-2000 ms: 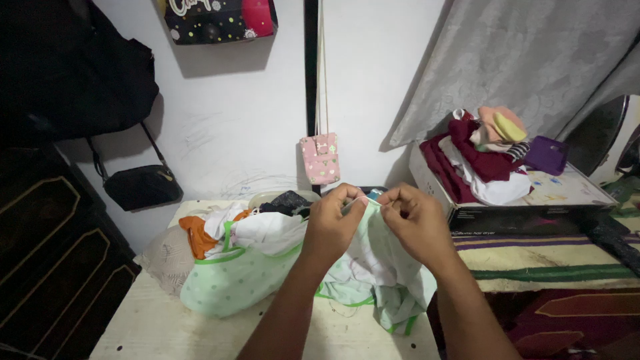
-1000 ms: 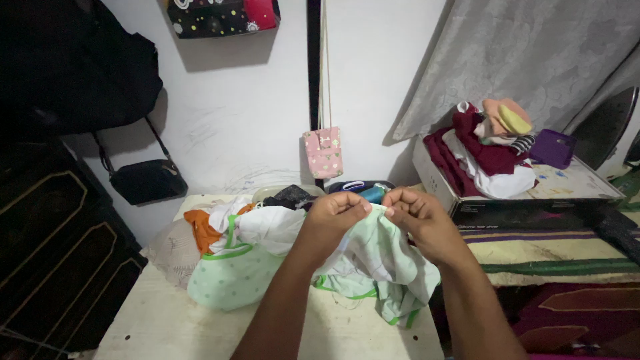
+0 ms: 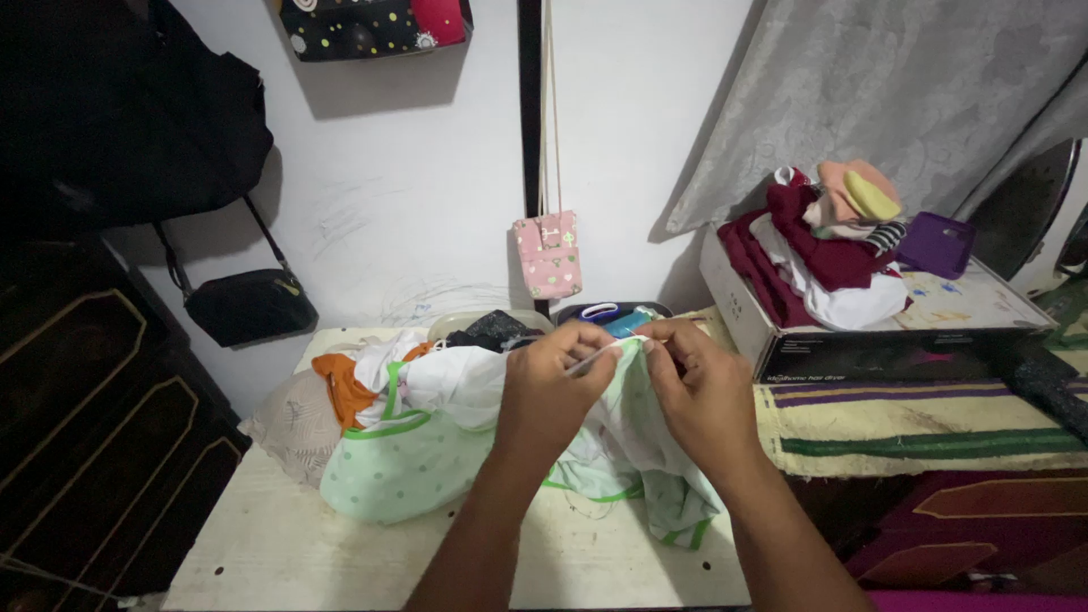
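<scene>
In the head view, my left hand (image 3: 557, 387) and my right hand (image 3: 701, 382) meet above the middle of a pale wooden table. Both pinch the top edge of a white and pale green cloth garment (image 3: 633, 425) with bright green trim, which hangs down to the tabletop. A thin whitish strip or strand shows at the left fingers; what it is cannot be told. Just left of my left hand lies a mint green dotted cloth (image 3: 408, 467) with green edging, under white cloth (image 3: 459, 382) and beside an orange cloth (image 3: 340, 391).
Behind the hands stand a dark tray (image 3: 654, 308) with a blue item and a container (image 3: 446, 325) of black cloth. At right, a cardboard box (image 3: 892, 357) bears folded clothes and a purple case (image 3: 937, 245). A pink pouch (image 3: 551, 268) and a black bag (image 3: 251, 306) hang on the wall.
The hands stay together at the garment's top edge, and their fingers have shifted slightly. A whitish strand shows at the left fingers now.
</scene>
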